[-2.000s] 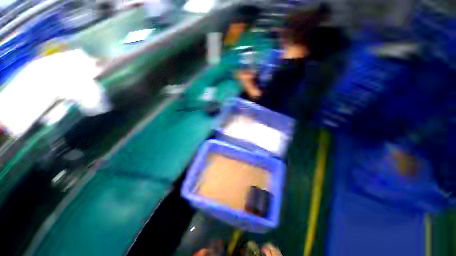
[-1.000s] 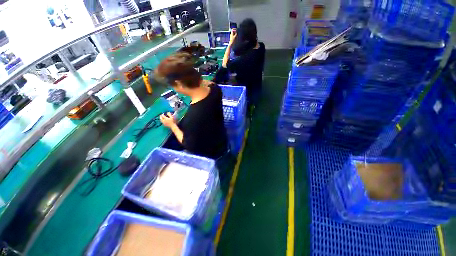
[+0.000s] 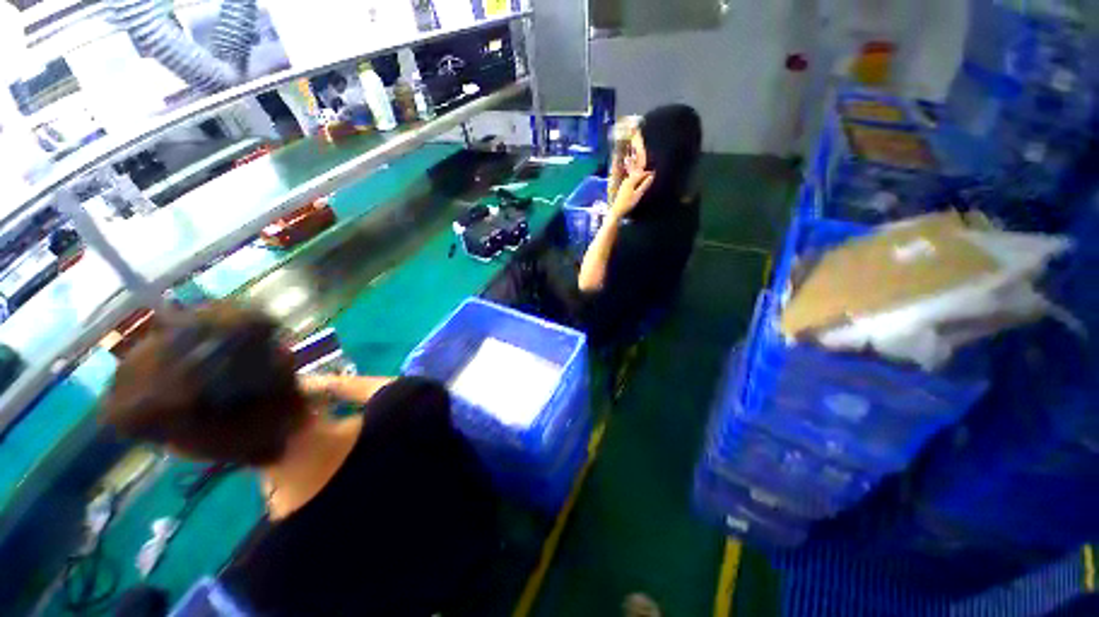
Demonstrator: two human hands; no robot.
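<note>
No clear view of either of my hands. A small blurred brownish patch shows at the bottom edge, right of centre; I cannot tell if it is part of my right hand or a shoe. My left hand is out of the picture. Ahead, a blue crate [image 3: 564, 383] with a white sheet inside stands against the green bench [image 3: 422, 271]. Black units [image 3: 494, 229] sit on the bench further along. Black cords with pale wrapped ends [image 3: 157, 542] lie on the bench at lower left.
A seated person in black [image 3: 362, 518] is close at lower left; another [image 3: 651, 241] sits further ahead, a hand near the face. Stacked blue crates [image 3: 832, 410] topped with flat cardboard [image 3: 892, 275] stand right. A green floor aisle [image 3: 663, 446] with yellow lines runs between.
The view has moved forward along the aisle. The nearer person and the stacked crates are now much closer. The cardboard-lined crate at the bottom has left the picture. The far person's head and hand have moved.
</note>
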